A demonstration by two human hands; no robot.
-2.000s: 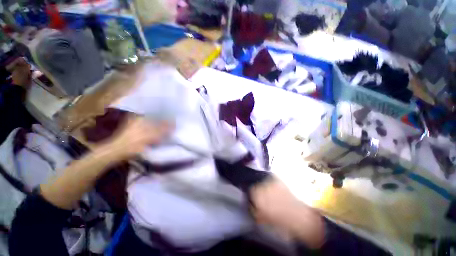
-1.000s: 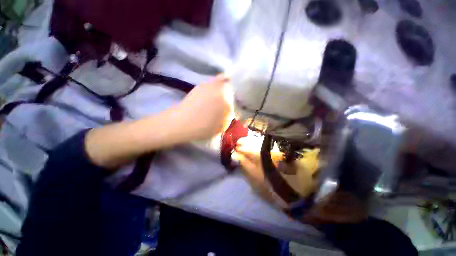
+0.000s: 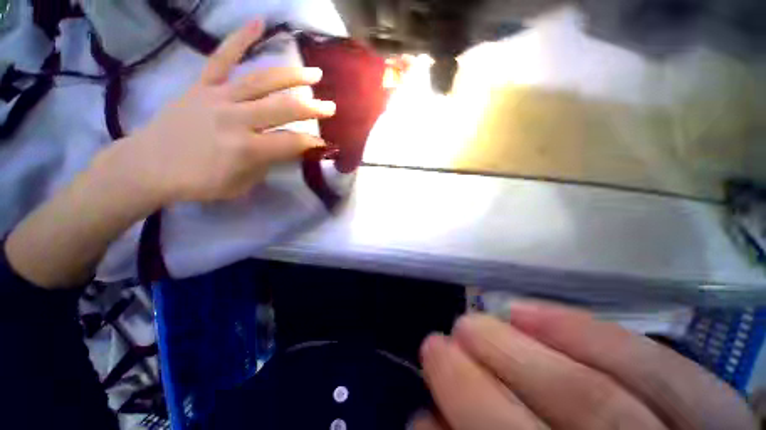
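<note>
My left hand (image 3: pixel 222 134) lies flat with spread fingers on a light grey cloth (image 3: pixel 227 231) crossed by dark maroon bands. Its fingertips rest at the edge of a small maroon piece (image 3: pixel 348 97), whose right side lies by the bright light under the machine head. My right hand (image 3: pixel 571 369) is large and close at the bottom right, in front of the table edge, fingers bent and close together. It touches no cloth that I can see, and its palm side is hidden. The presser foot area (image 3: pixel 403 71) is washed out by glare.
The machine head (image 3: pixel 445 29) spans the top, dark and blurred. The white table edge (image 3: pixel 521 269) runs across the middle. A blue crate (image 3: pixel 206 327) stands below the cloth at left; another blue lattice (image 3: pixel 726 340) shows at lower right. Dark small items (image 3: pixel 747 210) lie at the right end.
My left hand has opened from a closed pose and spread on the cloth. My right hand has left the needle area and come down toward me. The maroon piece now shows more fully.
</note>
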